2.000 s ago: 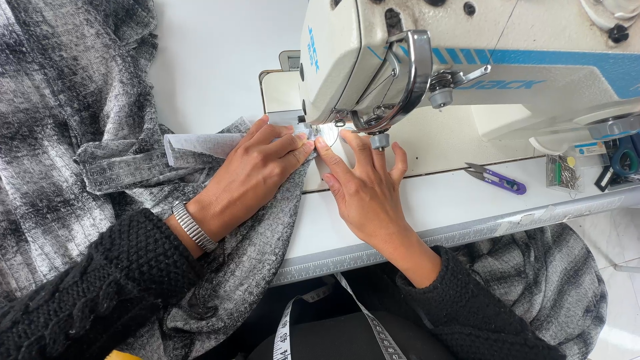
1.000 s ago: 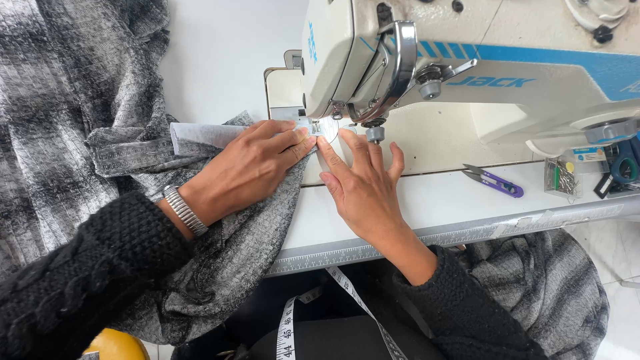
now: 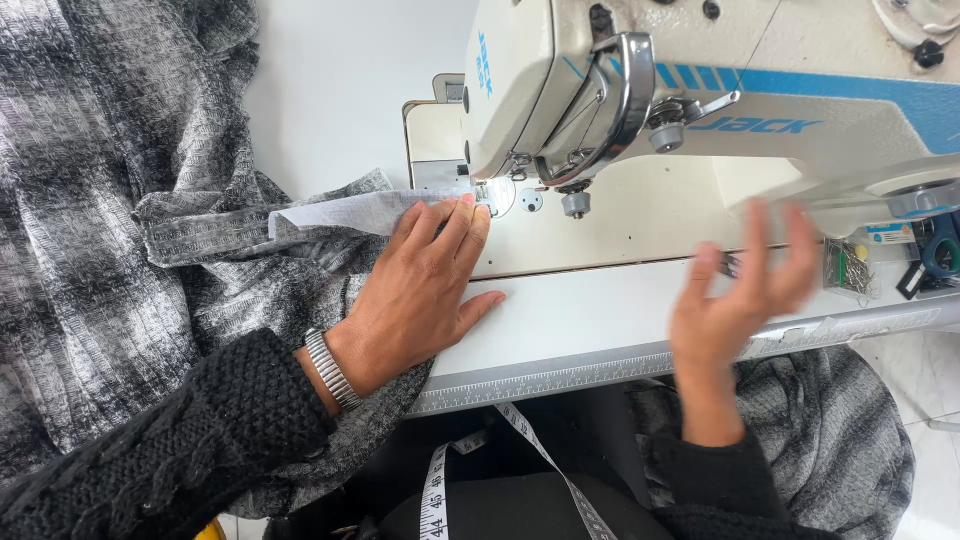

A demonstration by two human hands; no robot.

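Note:
My left hand (image 3: 420, 277) lies flat, its fingertips pressing a pale strip of fabric (image 3: 337, 212) beside the presser foot (image 3: 482, 192) of a Jack sewing machine (image 3: 750, 112). Dark grey mottled knit fabric (image 3: 112, 187) lies under and left of this hand and spreads across the table. Blurred by motion, my right hand (image 3: 742, 285) hovers with fingers apart over the table's front part, right of the machine bed. It partly covers the thread snips (image 3: 729, 265); whether it touches them I cannot tell.
A clear box of pins (image 3: 851, 268) and blue-handled scissors (image 3: 941, 251) lie at the right. A ruler tape (image 3: 540, 381) runs along the table's front edge. A tape measure (image 3: 435, 495) hangs in front of my body. More grey fabric (image 3: 817, 435) hangs below the table at the right.
My right hand has left the fabric beside the presser foot and moved right, to the thread snips. My left hand stays on the fabric near the presser foot.

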